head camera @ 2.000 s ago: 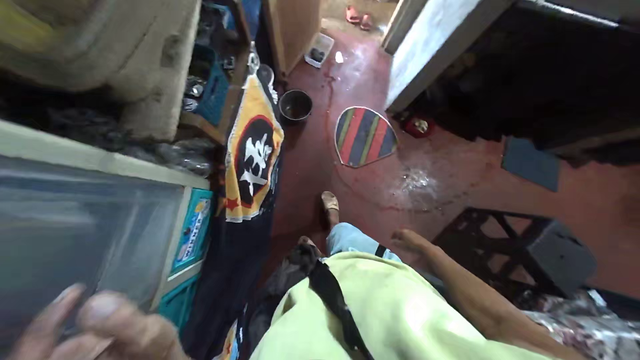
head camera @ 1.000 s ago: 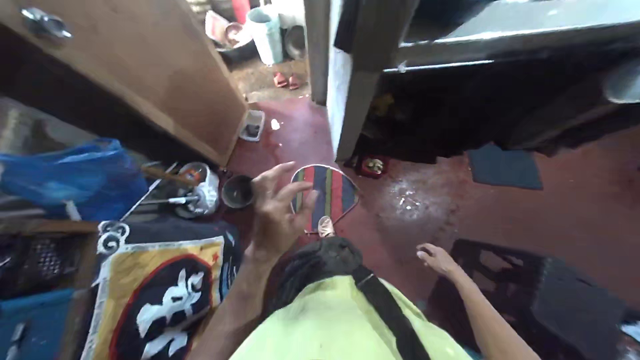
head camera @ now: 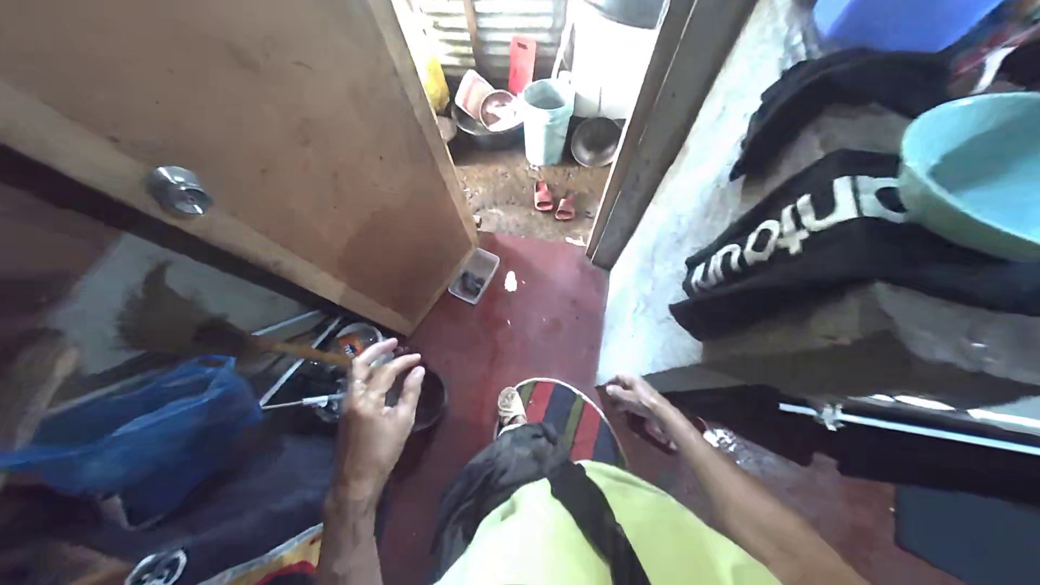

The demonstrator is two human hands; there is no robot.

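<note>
My left hand is raised at the left of centre with its fingers apart and nothing in it. Behind it are a dark round bowl on the floor and a broom with its handle toward my hand. Lower on the right, my right hand hangs empty beside the foot of the white wall, its fingers loosely bent and apart. Between the two hands lies a striped mat with a pale edge, one sandalled foot on it.
A wooden door with a round metal knob stands open at the left. Through the doorway are red slippers and a pale bucket. A clear plastic container sits by the door's edge. On the right, a green basin rests over black cloth.
The view has swung and moved toward the open doorway. The foot is now on the striped mat, which was farther ahead two seconds ago. Both hands stay empty.
</note>
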